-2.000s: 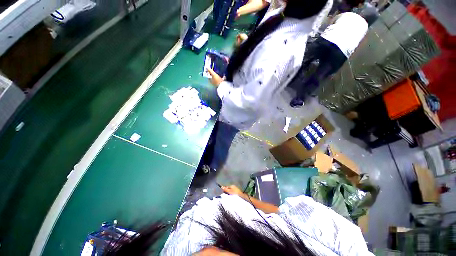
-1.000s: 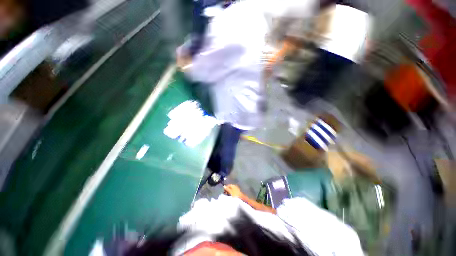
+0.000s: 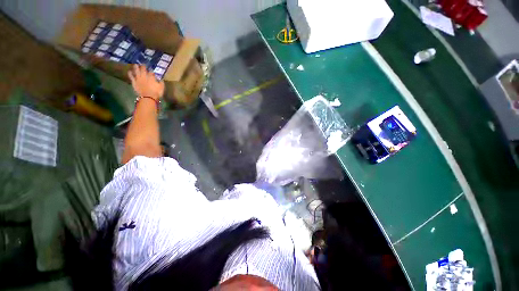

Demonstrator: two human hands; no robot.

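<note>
My bare left hand [image 3: 146, 85], with a thin band at the wrist, reaches to the near edge of the open brown carton [image 3: 185, 59]. Its fingertips are at the rows of dark blue boxes with white end labels [image 3: 114, 42] inside. Whether the fingers grip a box cannot be told. My right hand is not visible. One or more dark blue and white retail boxes with a glossy picture [image 3: 392, 132] stand on the green bench [image 3: 398, 199].
A clear plastic bag [image 3: 296, 150] hangs at the bench edge. Yellow-handled scissors [image 3: 287, 36] lie by a white block [image 3: 341, 23]. White scraps [image 3: 449, 275] lie at the lower right. Green-wrapped cartons with a white label [image 3: 36, 136] stand at the left.
The view has swung from the coworkers and the far bench part to the carton and the white block. My left hand has come into view at the carton; my right hand has left the view.
</note>
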